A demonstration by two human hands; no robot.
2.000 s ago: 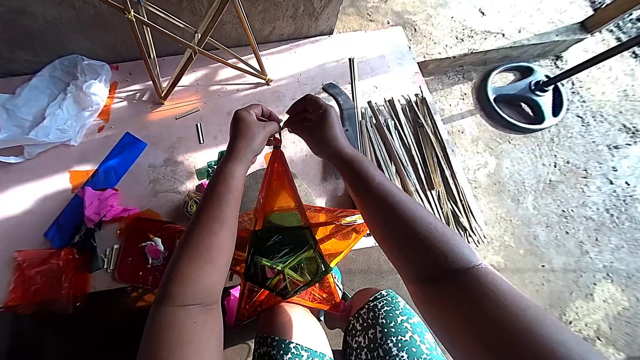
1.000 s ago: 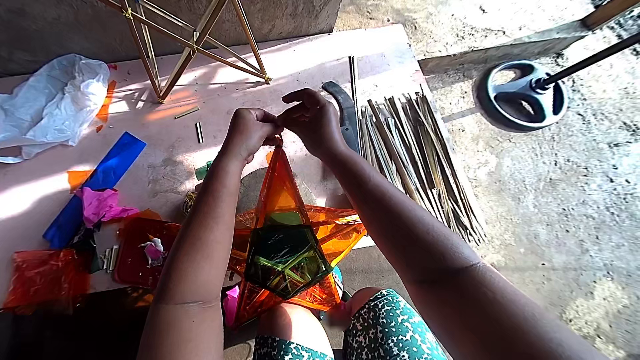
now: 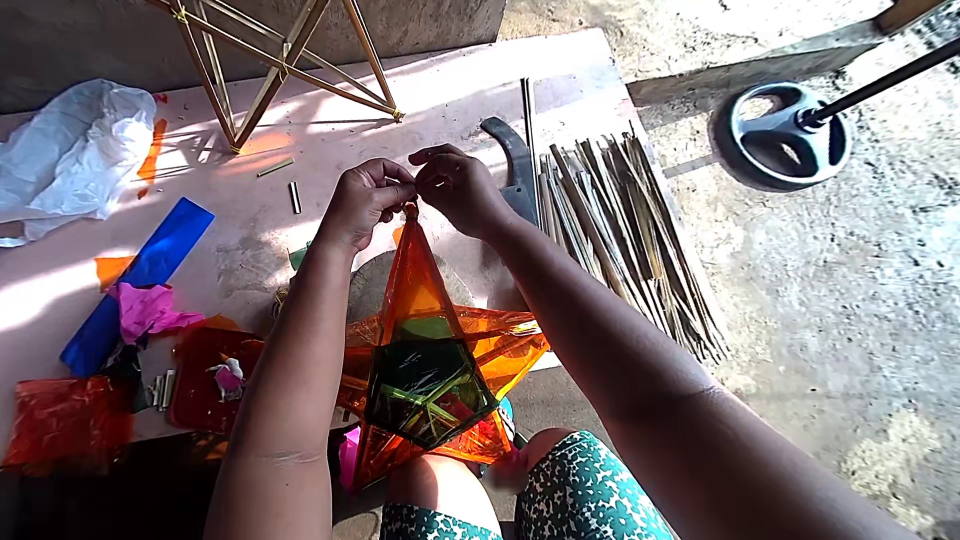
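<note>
A star-shaped lantern of orange cellophane (image 3: 420, 292) with a dark green pentagon centre (image 3: 427, 386) hangs point-up over my lap and the table's front edge. My left hand (image 3: 369, 199) pinches thumb and finger just above its top tip. Opposite it, my right hand (image 3: 459, 191) has its fingertips together at the same spot, the index finger raised. Whatever thin thing lies between the fingertips is too small to make out. Sticks show through the cellophane of the star.
A bare stick star frame (image 3: 281, 67) stands at the back. Right of my hands lie a curved dark blade (image 3: 514, 161) and many split sticks (image 3: 615, 217). Leftward are a white plastic bag (image 3: 82, 157), blue film (image 3: 139, 285), pink film (image 3: 150, 311) and red film (image 3: 64, 424). A wheel-shaped base (image 3: 787, 135) rests on the floor.
My right fingers have shifted slightly at the star's tip, the index finger now lifted away from the others. The lantern has stayed in about the same place.
</note>
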